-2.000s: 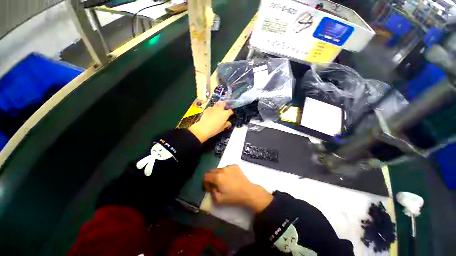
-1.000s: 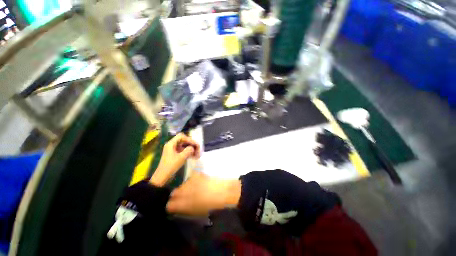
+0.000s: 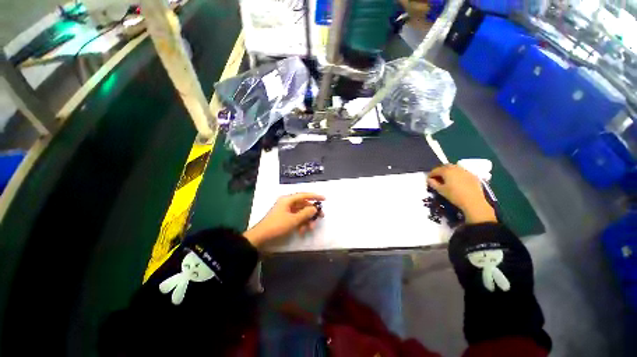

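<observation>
My left hand (image 3: 288, 219) is over the front left of the white sheet (image 3: 370, 209), its fingertips closed on a small black part (image 3: 318, 208). My right hand (image 3: 457, 190) is at the loose pile of small black parts (image 3: 440, 209) on the sheet's right side and hides some of the pile. Its fingertips point down at the pile's back edge; whether they grip a part cannot be told. A row of small dark, shiny parts (image 3: 302, 169) lies on the left end of the black mat (image 3: 363, 157).
The green screwdriver (image 3: 366, 31) hangs over the back of the bench. Clear plastic bags (image 3: 269, 104) lie behind the mat. More black parts (image 3: 243, 173) lie left of the sheet. A mallet (image 3: 475, 166) is partly behind my right hand. The conveyor (image 3: 105, 188) runs at left.
My right hand has moved from beside my left hand across to the pile at right. My left hand has moved right and forward over the sheet. The view has shifted.
</observation>
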